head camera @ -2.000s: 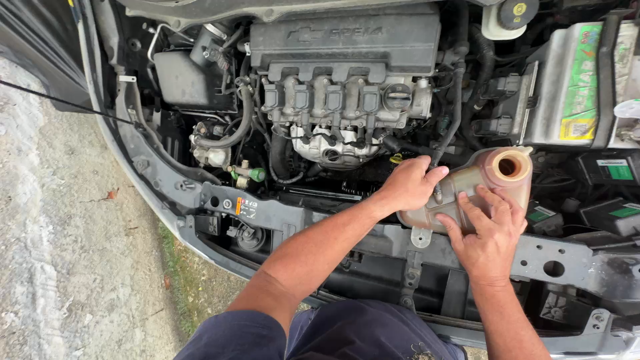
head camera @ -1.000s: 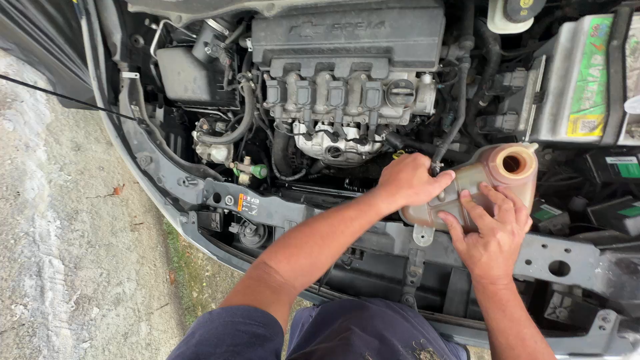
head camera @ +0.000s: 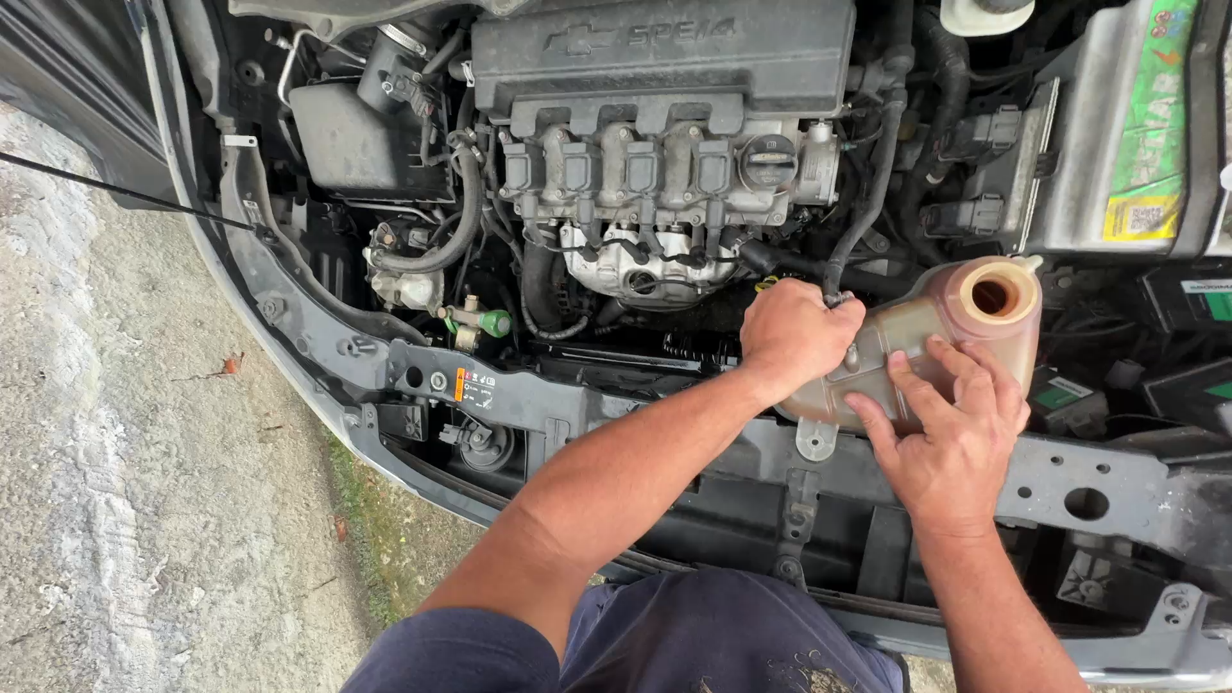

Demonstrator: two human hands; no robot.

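Observation:
A stained translucent plastic coolant expansion tank (head camera: 895, 339) lies tilted over the radiator support at the right of the engine, its round filler neck (head camera: 996, 294) uncapped and facing up. My left hand (head camera: 801, 329) is closed around the end of a black rubber hose (head camera: 871, 207) at the tank's left edge; whether the hose is joined to the tank is hidden by the fingers. My right hand (head camera: 953, 423) lies on the tank's front side with the fingers spread, pressing against it. A mounting tab (head camera: 816, 440) of the tank sticks out over the support.
The engine with its black Chevrolet cover (head camera: 664, 48) fills the middle. A battery (head camera: 1107, 144) with a strap stands at the upper right, the air filter box (head camera: 361, 140) at the upper left. The radiator support (head camera: 1116, 486) crosses in front. A thin hood prop rod (head camera: 125, 188) runs at the left.

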